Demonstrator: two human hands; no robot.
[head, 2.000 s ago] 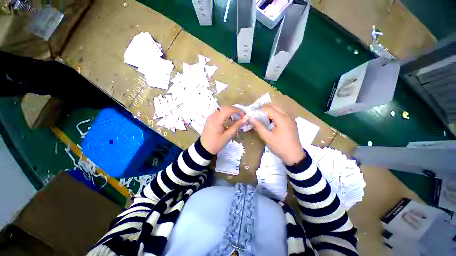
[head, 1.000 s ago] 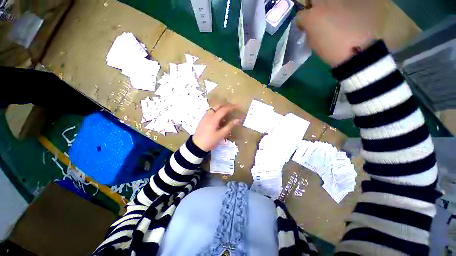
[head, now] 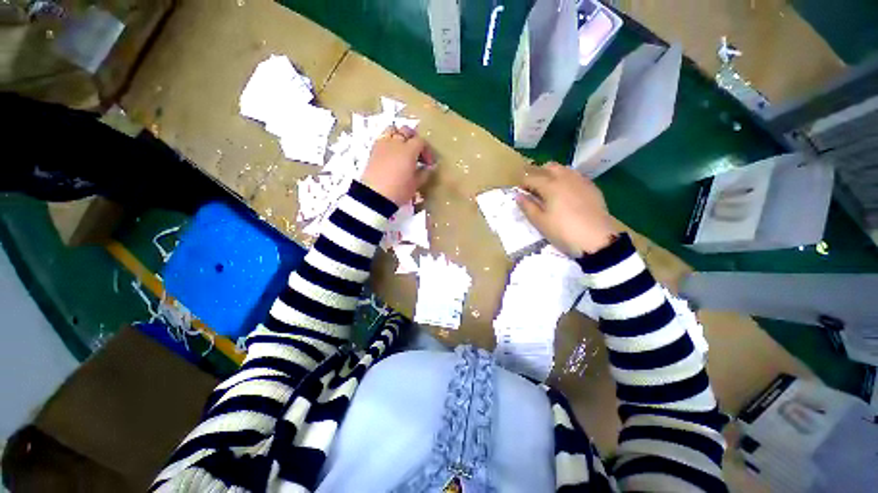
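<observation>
My left hand [head: 395, 166] is over the right side of a loose heap of small white folded papers [head: 339, 178], fingers bent at a paper; whether it grips one is unclear. My right hand [head: 570, 207] has its fingertips on a white leaflet [head: 507, 220] lying on the cardboard; I cannot tell if it grips it. Below it lies an overlapping pile of leaflets [head: 531, 306]. A small pile of slips [head: 442, 291] lies between my forearms. More leaflets are partly hidden under my right sleeve.
Open boxes [head: 626, 111] stand on the green belt [head: 481, 96]. Another open box [head: 761, 204] is at right beside a grey rail [head: 761, 292]. White cards [head: 286, 108] lie upper left. A person's black sleeve [head: 87, 154] is at left, above a blue stool [head: 223, 270].
My right hand has come back from the boxes to the leaflets. My left hand has moved up onto the heap, and some small papers now lie nearer the slips.
</observation>
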